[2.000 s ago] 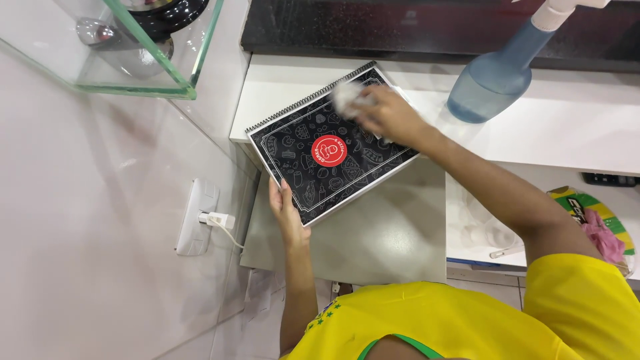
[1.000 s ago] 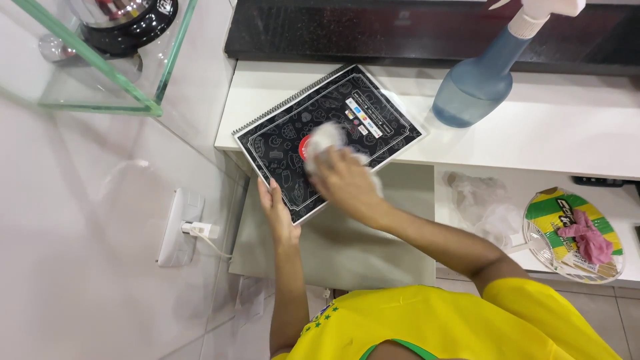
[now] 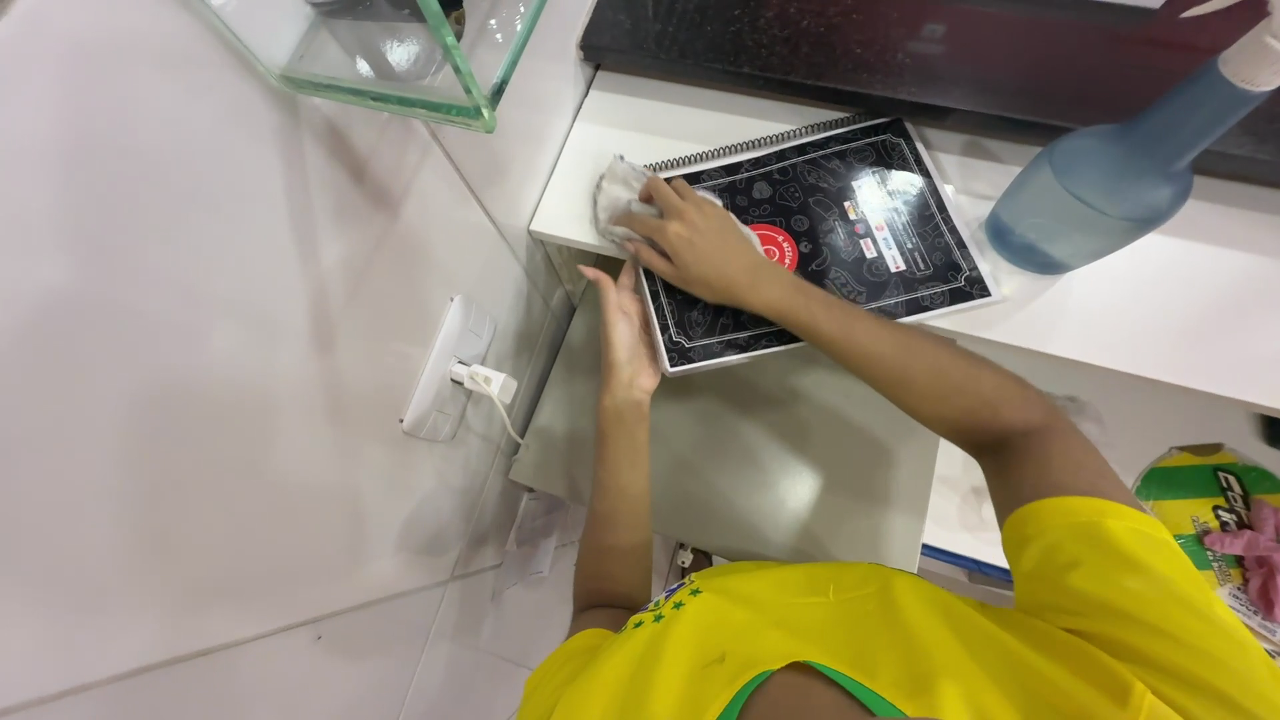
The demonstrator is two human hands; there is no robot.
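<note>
A spiral-bound booklet (image 3: 840, 290) with a glossy black cover, white line drawings and a red round emblem lies tilted on the white shelf, its lower edge jutting past the shelf front. My right hand (image 3: 690, 240) holds a crumpled white cloth (image 3: 618, 195) at the booklet's left end, the cloth reaching beyond the corner over the shelf. My left hand (image 3: 628, 335) is upright by the booklet's lower left edge, palm turned toward it, thumb and fingers apart; part of it is hidden behind the booklet and my right hand.
A blue spray bottle (image 3: 1090, 200) stands right of the booklet. A glass case (image 3: 390, 95) juts out at the upper left, above a wall socket (image 3: 450, 370) with a plugged-in white charger (image 3: 485, 382). At the lower right, a pink cloth (image 3: 1255, 560) lies on a green and yellow round item (image 3: 1180, 490).
My right hand has moved with the cloth from the middle of the cover to the booklet's left end. My left hand's fingers have come off the front of the cover.
</note>
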